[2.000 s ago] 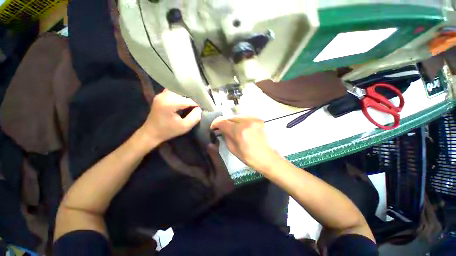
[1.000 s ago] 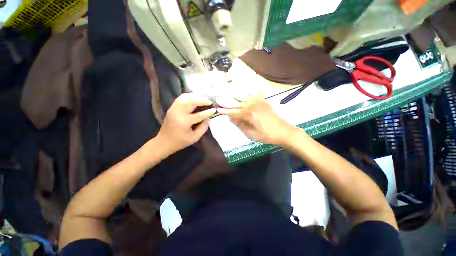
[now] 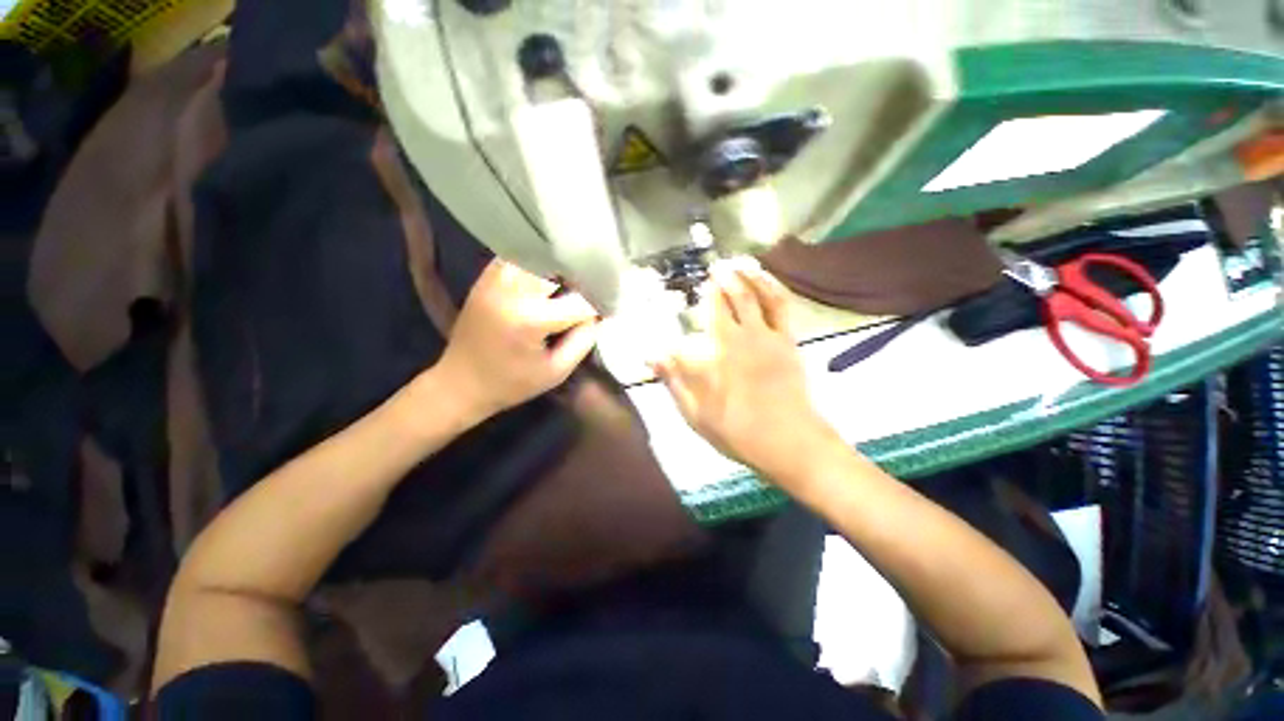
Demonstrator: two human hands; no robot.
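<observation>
The black garment body point(image 3: 317, 282) with a brown strip point(image 3: 413, 233) hangs left of the sewing machine point(image 3: 873, 127) and over my lap. My left hand point(image 3: 514, 338) is at the left of the presser foot point(image 3: 686, 268), thumb and fingertips pinched on the garment's edge. My right hand point(image 3: 739, 359) lies on the white table just below and right of the presser foot, fingers reaching up to it. Whether it grips cloth is hidden by the hand and the lamp glare. A brown panel point(image 3: 606, 493) hangs below my left hand, beside the table corner.
Red-handled scissors point(image 3: 1101, 317) lie on a black pouch point(image 3: 993, 310), with a thin dark tool point(image 3: 866, 345) beside them. A curved brown piece point(image 3: 901, 268) lies right of the needle. The green table edge point(image 3: 901, 458) runs above a black crate point(image 3: 1141, 465). A yellow basket point(image 3: 106, 17) is upper left.
Since one second ago, the machine shows lower in the view. My right hand has moved from beside my left fingertips up to the presser foot, and its fingers have spread forward. My left hand stays pinched.
</observation>
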